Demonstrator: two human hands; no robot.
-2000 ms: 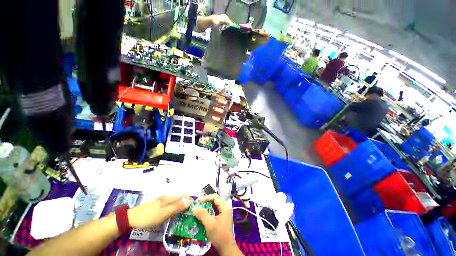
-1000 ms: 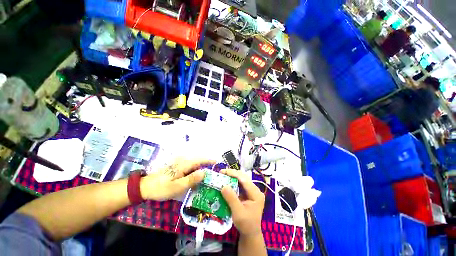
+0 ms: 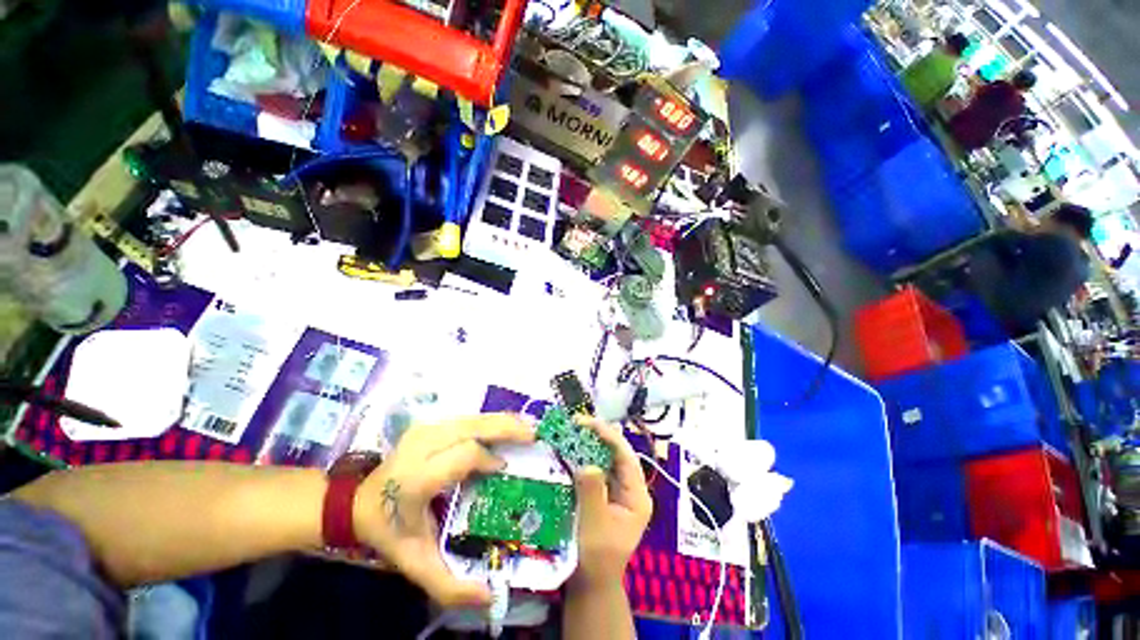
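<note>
The white lower housing (image 3: 546, 573) lies low in the middle of the view, with the green main circuit board (image 3: 523, 510) in it. Thin red and black wires (image 3: 506, 548) sit at its near end, where a white cable (image 3: 499, 600) leaves. My left hand (image 3: 431, 500) grips the housing's left side, thumb near the cable end. My right hand (image 3: 609, 515) holds a smaller green circuit board (image 3: 574, 440) tilted above the housing's far right corner. A small dark module (image 3: 571, 390) is just beyond that board.
A white housing cover (image 3: 126, 384) lies at left beside printed sheets (image 3: 230, 363). A bottle (image 3: 56, 256) stands far left. The power supply display (image 3: 650, 144), a white socket panel (image 3: 514, 206) and a red bin (image 3: 413, 48) are at the back. Crumpled tissue (image 3: 756, 485) lies right.
The smaller board has lifted off the main board towards the far right, uncovering the main board. My left hand has moved from the boards to the housing's left side.
</note>
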